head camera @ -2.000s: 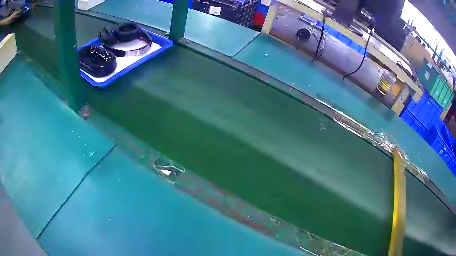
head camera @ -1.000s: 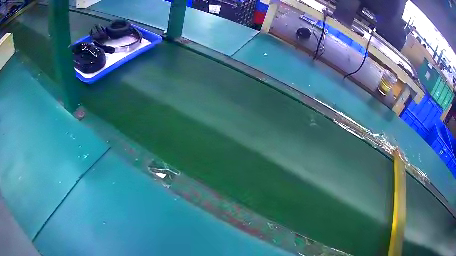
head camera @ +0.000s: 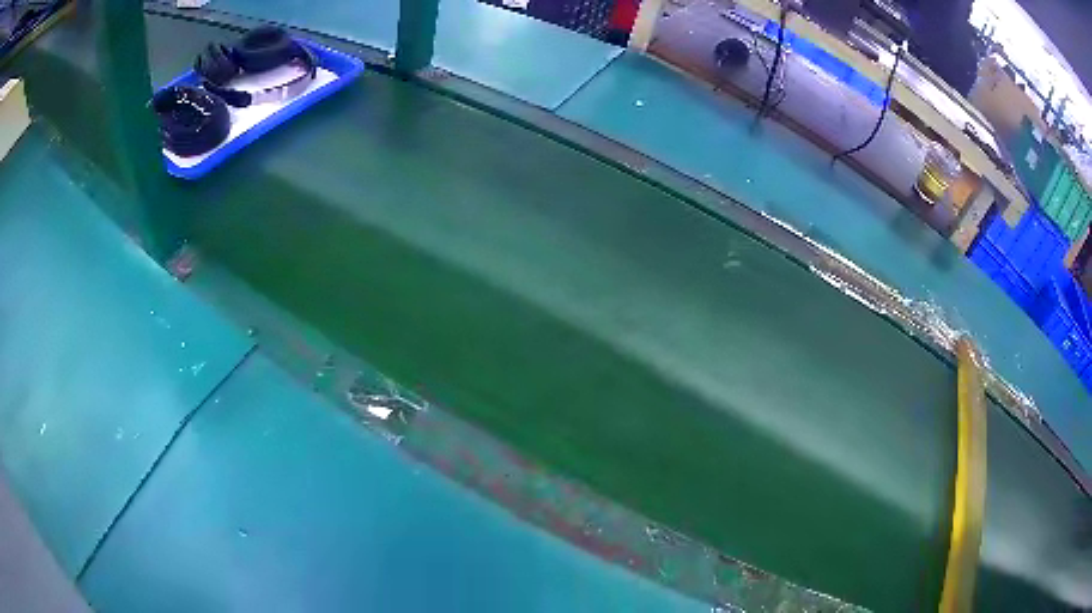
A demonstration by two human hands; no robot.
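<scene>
A blue tray (head camera: 266, 129) with a white liner (head camera: 246, 117) lies on the dark green conveyor belt (head camera: 503, 299) at the upper left, partly behind a green post. Black over-ear headphones (head camera: 266, 50) lie in its far part, the band curving over the liner. A black rounded object (head camera: 195, 120), perhaps a case, lies at its near left end. Neither of my hands is in the picture.
Green posts (head camera: 413, 36) stand at both belt edges. A yellow strip (head camera: 966, 479) crosses the belt at the right. Frayed clear tape (head camera: 934, 326) lies along the far edge. Teal worktops (head camera: 287, 491) flank the belt. Blue crates (head camera: 1018, 266) stand at the far right.
The tray with the headphones has shifted a little to the left and up in the picture, away from me. The view has also tilted slightly. No hand has appeared.
</scene>
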